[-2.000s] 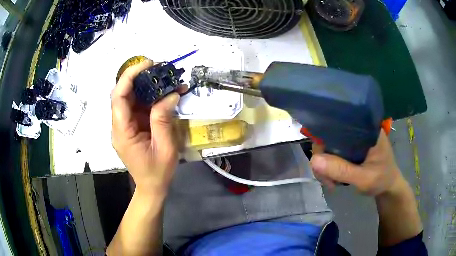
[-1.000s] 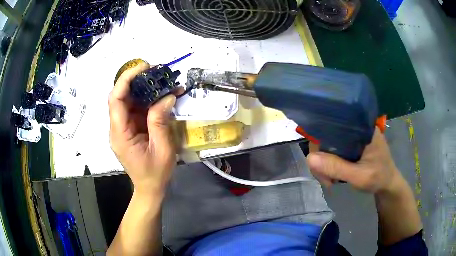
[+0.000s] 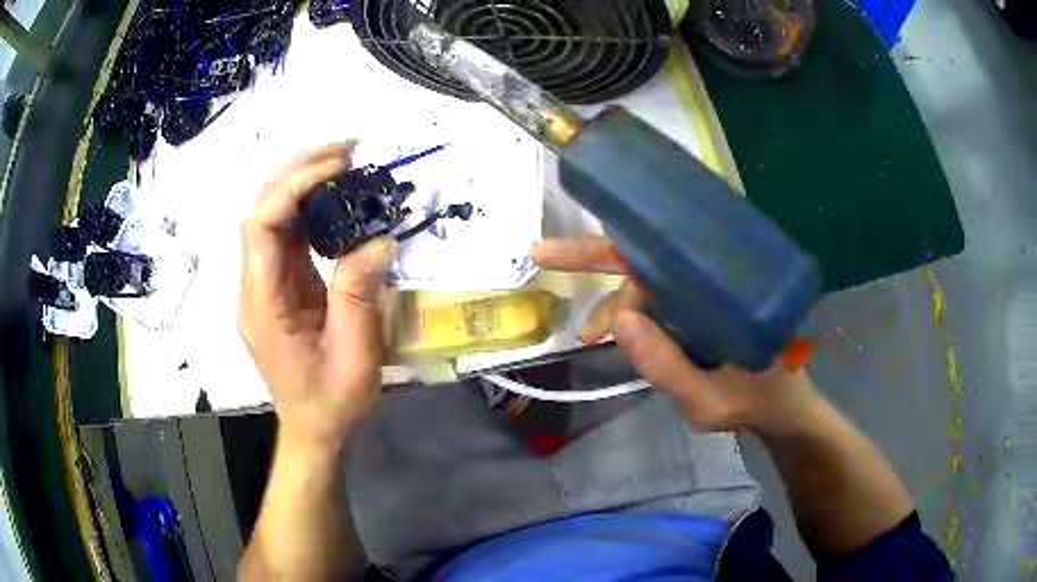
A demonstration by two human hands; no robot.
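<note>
My left hand [image 3: 313,290] holds a black module [image 3: 347,211] between thumb and fingers, with a blue wire and a black wire sticking out to the right. The black wire reaches a small dark terminal at the centre of a white square plate [image 3: 489,256]. My right hand [image 3: 705,370] holds the dark blue-grey soldering gun [image 3: 688,233] by its grip. Its metal barrel points up and left over the fan grille, away from the plate. My right index finger is extended to the plate's lower right corner. A yellow block [image 3: 483,321] lies below the plate, partly covered.
A round black fan grille [image 3: 512,40] is at the top of the white board [image 3: 227,370]. A black wired heap [image 3: 193,68] is at upper left. Modules on white plates [image 3: 119,273] lie at left. A round dish [image 3: 751,32] sits upper right. A white cable [image 3: 569,393] hangs below the board.
The gun has swung up and left, its tip leaving the plate's centre. My right hand has moved left and its index finger now reaches the plate. My left hand still holds the module.
</note>
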